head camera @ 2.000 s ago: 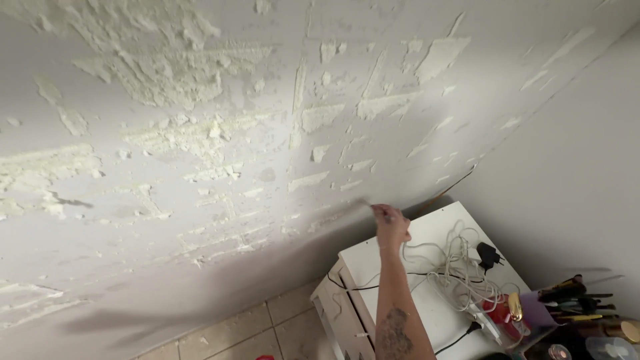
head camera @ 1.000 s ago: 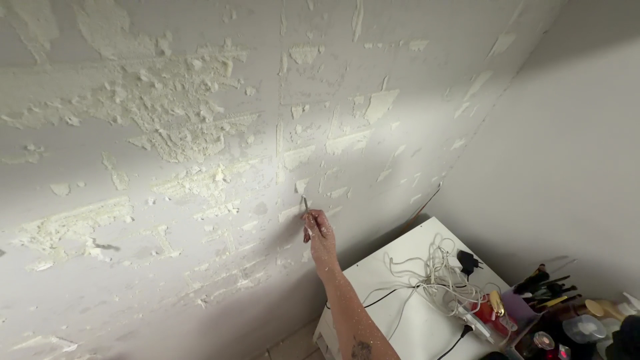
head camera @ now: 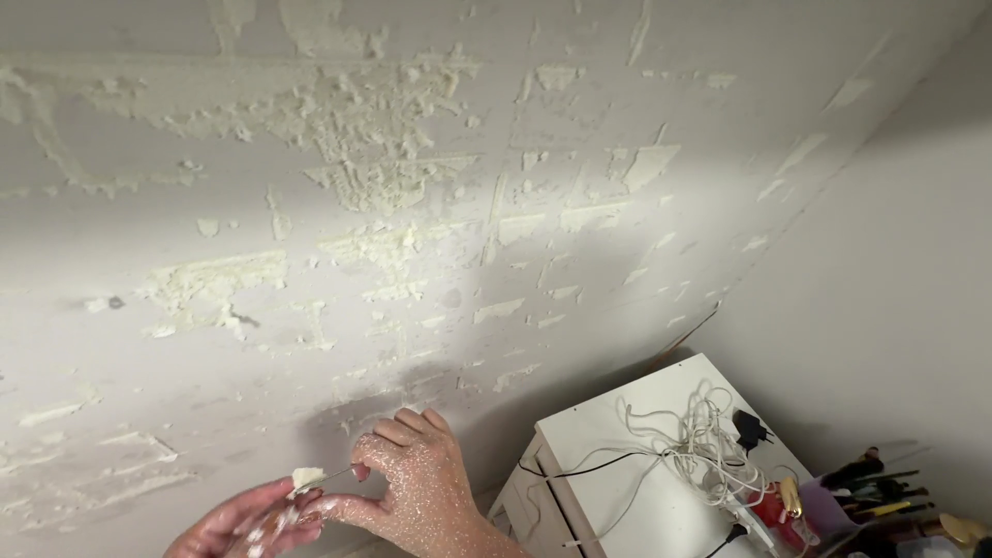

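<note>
At the bottom of the head view, my right hand (head camera: 422,473), speckled with white bits, grips a thin metal tool (head camera: 338,473), its kind not clear. A pale lump of filler or adhesive (head camera: 308,478) sits at the tool's far end. My left hand (head camera: 252,515) lies just left of it, palm up with fingers apart, with white crumbs (head camera: 260,535) on them. The lump is at my left fingertips. Behind both hands rises a light wall (head camera: 434,333) with raised, crusty cream patches (head camera: 372,147).
Right of my hands stands a white cabinet (head camera: 620,418) with tangled white cable (head camera: 701,457), a black plug adapter (head camera: 749,431) and a power strip (head camera: 756,527) on top. A purple container (head camera: 825,508) with brushes or pencils is at the lower right. Another wall (head camera: 891,310) meets the patched one.
My right hand has left the wall and come down with the tool. My left hand, out of view before, is now beside it. A pale lump now shows at the tool's end.
</note>
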